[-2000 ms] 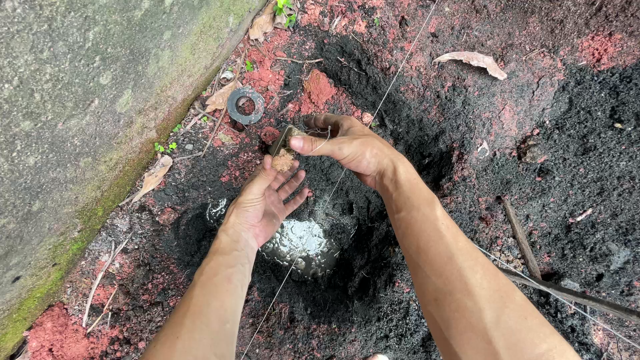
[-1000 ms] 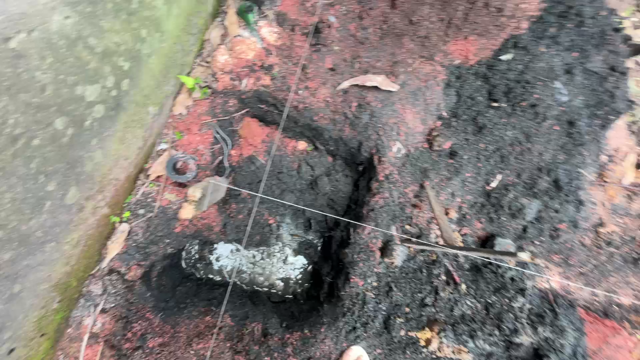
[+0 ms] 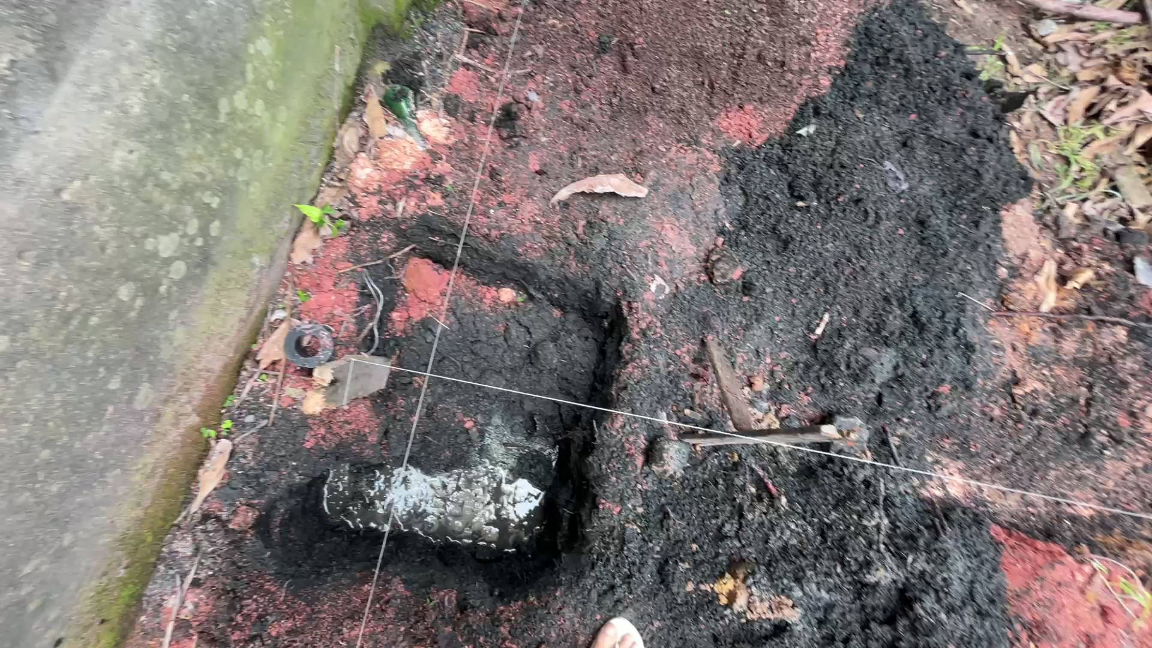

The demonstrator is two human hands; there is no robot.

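Note:
Neither my left hand nor my right hand shows in the head view now. A thin string [image 3: 621, 412] runs from a small grey stone-like piece [image 3: 358, 379] at the left out to the right edge. A second string [image 3: 463, 232] crosses over it from top to bottom. Below the crossing, a rounded, pale, flaking surface [image 3: 441, 504] lies partly buried in a dug hollow of black soil [image 3: 531, 346]. Beside the grey piece lies a dark ring [image 3: 309, 346].
A mossy concrete slab [image 3: 135, 270] borders the left side. Wooden sticks [image 3: 765, 436] lie right of the hollow, near loose black soil [image 3: 864, 216]. Dry leaves [image 3: 1093, 99] lie upper right. Toes [image 3: 617, 634] show at the bottom edge.
Two seconds ago both hands were over the hollow, with a small piece at the fingers; they have left the view. The grey piece now lies by the ring. The view has shifted.

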